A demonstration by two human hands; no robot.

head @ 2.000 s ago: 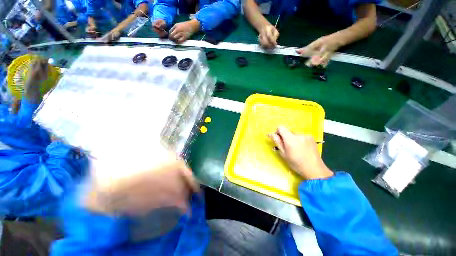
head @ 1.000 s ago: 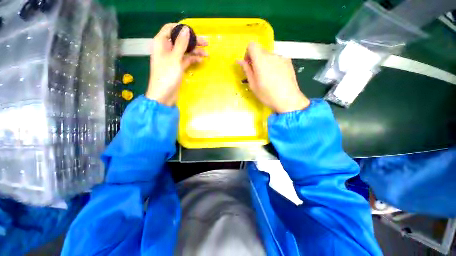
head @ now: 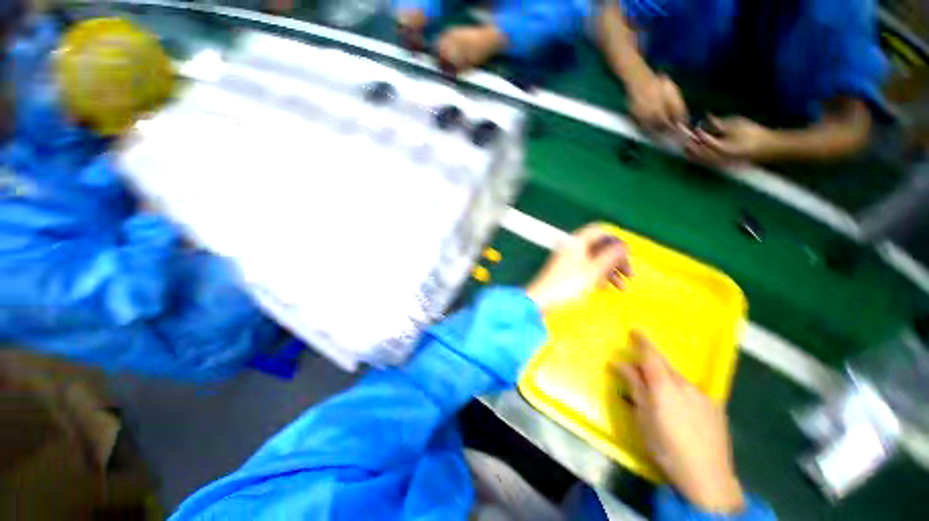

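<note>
The picture is blurred. The yellow tray [head: 703,295] lies in front of me on the green line. My left hand [head: 581,267] is over its upper left corner, with a round black part [head: 605,244] in the fingers. My right hand [head: 677,415] is over the tray's lower right side, its thumb and forefinger close together; a small dark spot shows at the fingertips, but I cannot tell what it is. The stack of clear blister trays [head: 306,193] stands to the left, with a few black parts [head: 446,117] in its top sheet.
Two small yellow pieces [head: 482,273] lie between stack and tray. A clear bag with a white packet [head: 856,438] lies at the right. Black parts [head: 751,226] lie on the green line. People in blue smocks sit across and at the left, near a round yellow item [head: 114,73].
The view has swung left, bringing the full stack and the people across into the picture. My left hand still has the black part at the tray's upper left; my right hand is still over the tray.
</note>
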